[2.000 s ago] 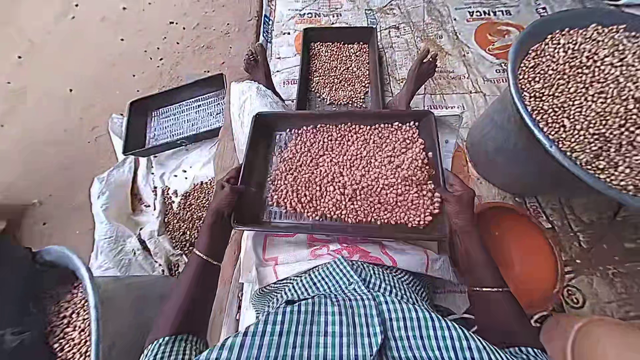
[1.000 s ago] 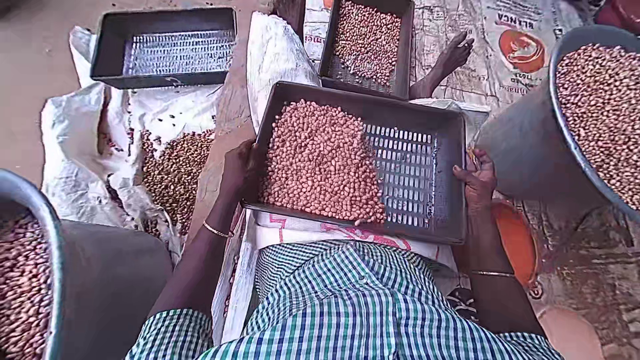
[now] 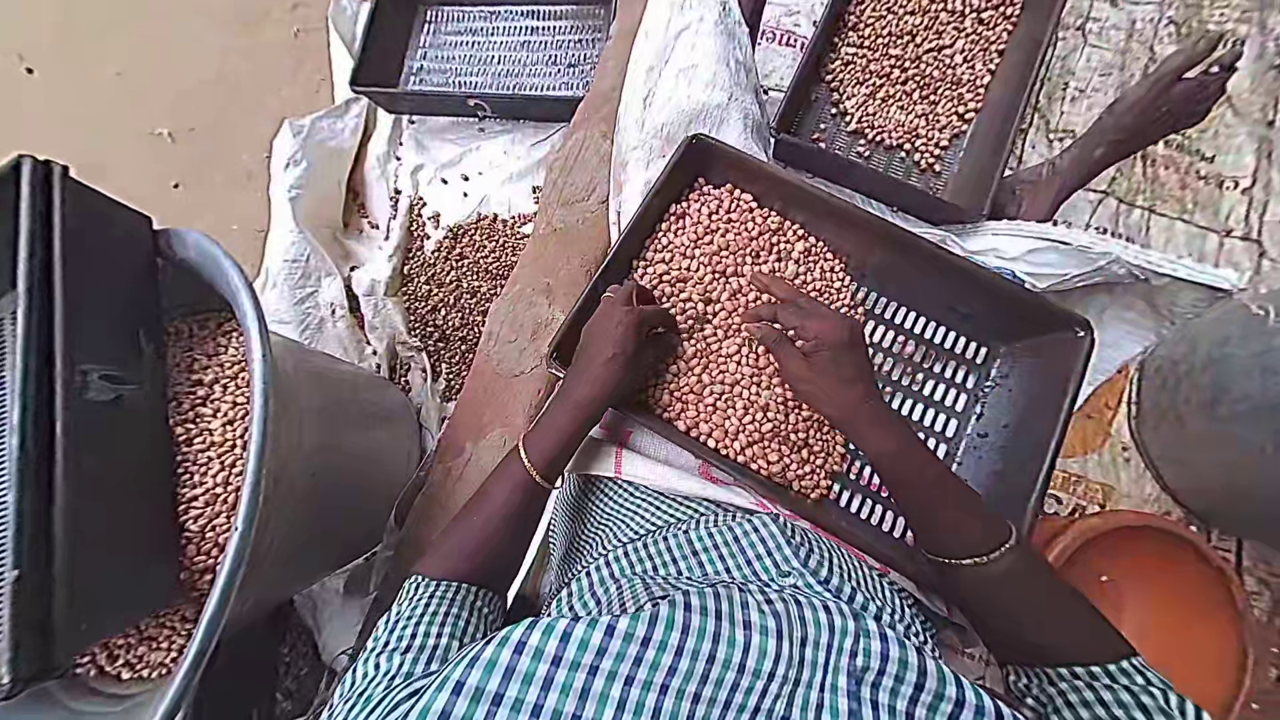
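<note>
A black slotted sieve tray (image 3: pixel 1030 370) rests tilted across my lap, with pinkish shelled nuts or beans (image 3: pixel 740 400) heaped over its left part and bare slots at its right. Over the left side of the heap is my left hand (image 3: pixel 622 345), its fingers curled; whether they pinch a nut is hidden. My right hand (image 3: pixel 815 345) reaches onto the middle of the heap, thumb and fingers apart, touching the nuts, with nothing seen in its grasp.
At left, a metal tub (image 3: pixel 330 470) of nuts has another black tray (image 3: pixel 110 430) on it. Two more trays, one slotted (image 3: pixel 500 50) and one with nuts (image 3: pixel 920 90), lie ahead. Darker nuts (image 3: pixel 465 290) lie on a white sack (image 3: pixel 310 200). An orange bowl (image 3: pixel 1150 600) and a grey tub (image 3: pixel 1215 420) stand right.
Both hands have let go of the tray's sides and moved in over the nuts. The nuts, earlier spread across most of the tray, now lie toward its left. The view has shifted left.
</note>
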